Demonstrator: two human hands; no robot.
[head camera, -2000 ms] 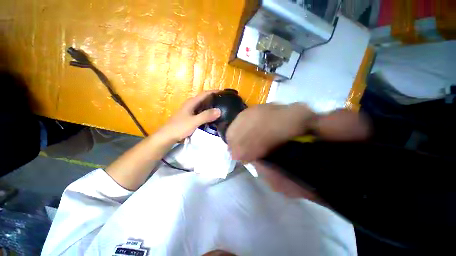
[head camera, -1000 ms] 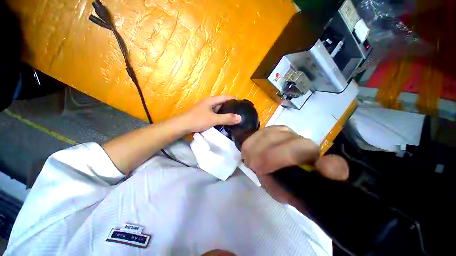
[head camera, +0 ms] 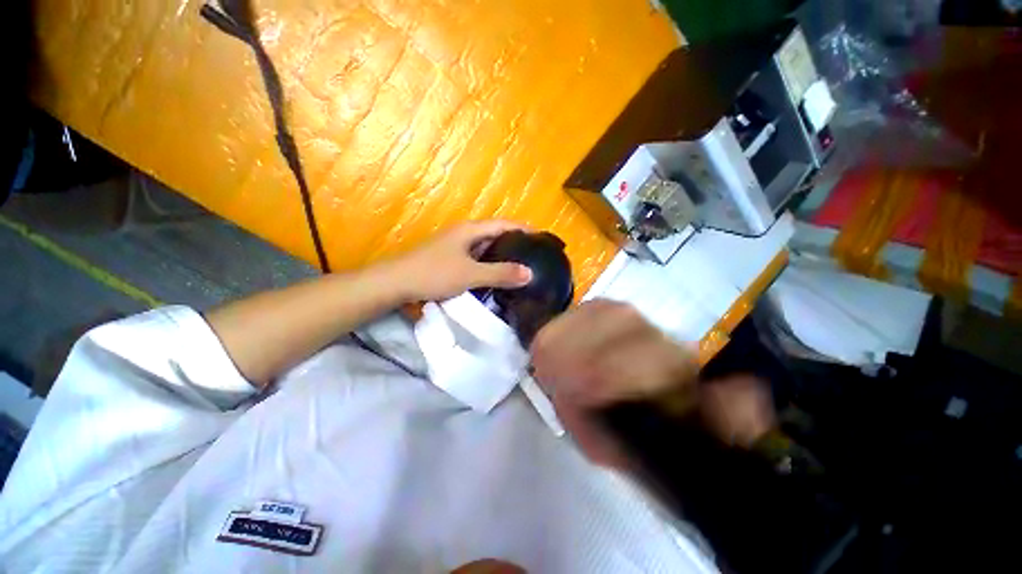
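Note:
The camera head [head camera: 542,269], a glossy black ball, sits above the white camera base [head camera: 473,357], which rests against my white-clothed lap at the bench edge. My left hand [head camera: 465,264] grips the ball from the left, thumb on top. My right hand [head camera: 611,359], blurred, is wrapped around the long black electric screwdriver [head camera: 695,471] at the ball's right side. The driver's tip is hidden by the hand. A white antenna [head camera: 542,404] sticks out beside the base. The black camera cable [head camera: 294,157] runs from the base over the bench to its split end.
The grey screw feeder [head camera: 717,174] stands at the bench's right, beside a white sheet [head camera: 661,292]. Orange-yellow film covers the bench [head camera: 426,123]. Pale sheeting [head camera: 857,314] and dark items lie at the right. Floor with a yellow line shows at the left.
The view has turned and shifted, bringing more of the feeder into sight. My left hand keeps its hold on the ball. My right hand and the screwdriver have dropped slightly lower beside it.

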